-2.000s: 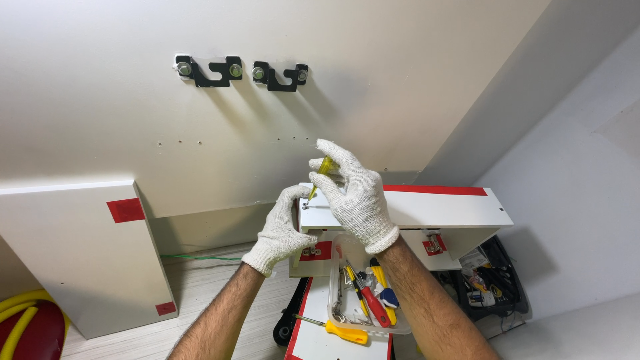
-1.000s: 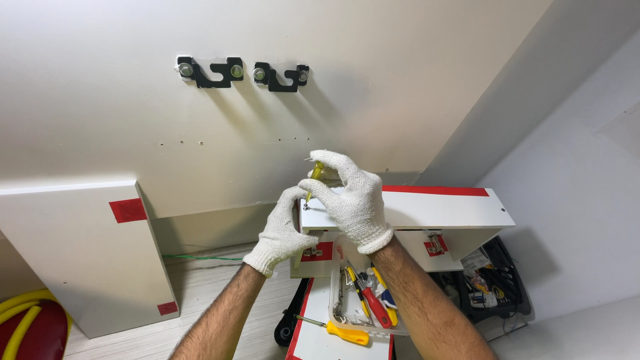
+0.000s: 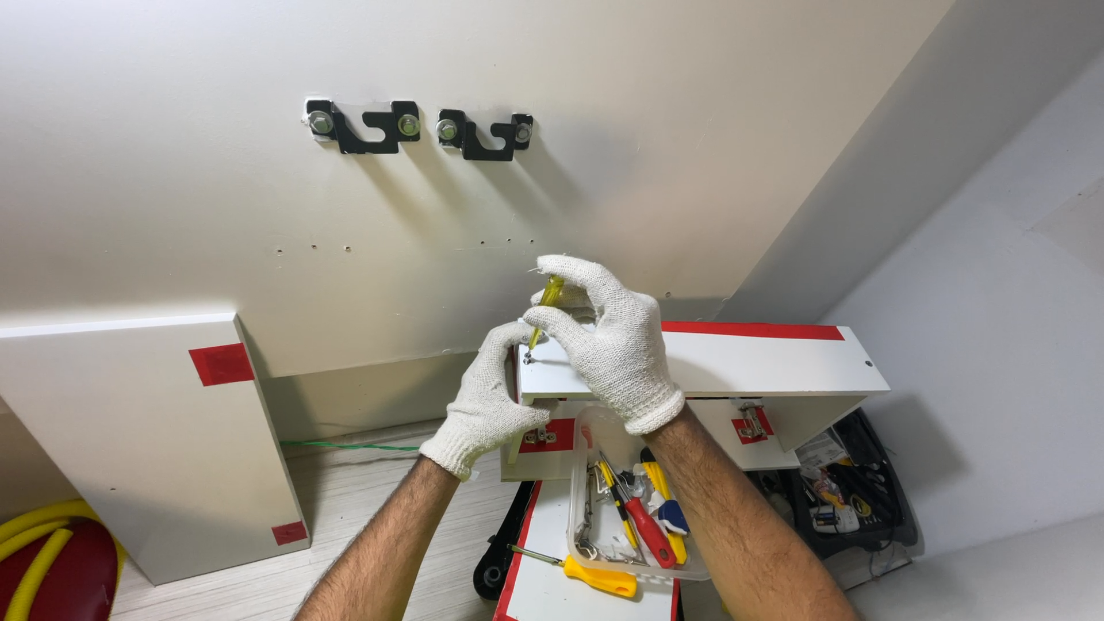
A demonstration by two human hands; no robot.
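Both hands wear white knitted gloves. My right hand [image 3: 617, 345] holds a small screwdriver with a translucent yellow handle [image 3: 550, 295], tilted, its lower end at a small metal fitting [image 3: 529, 357] near the left end of a white cabinet board [image 3: 750, 362]. My left hand [image 3: 492, 397] grips the left end of that white cabinet, its thumb near the screwdriver and its fingers partly hidden. Below on the cabinet are a metal hinge on red tape [image 3: 542, 436] and another hinge [image 3: 753, 423]. Red tape [image 3: 755, 330] runs along the back edge.
A clear plastic box [image 3: 576, 509] holds several tools, beside a yellow-handled screwdriver [image 3: 599, 576]. A white panel [image 3: 147, 448] leans at left, near a yellow hose [image 3: 39, 552]. Black brackets [image 3: 366, 129] are bolted to the wall. A black toolbox [image 3: 901, 509] stands at right.
My right hand's fingers have shifted around the screwdriver handle. My left hand stays at the cabinet's end.
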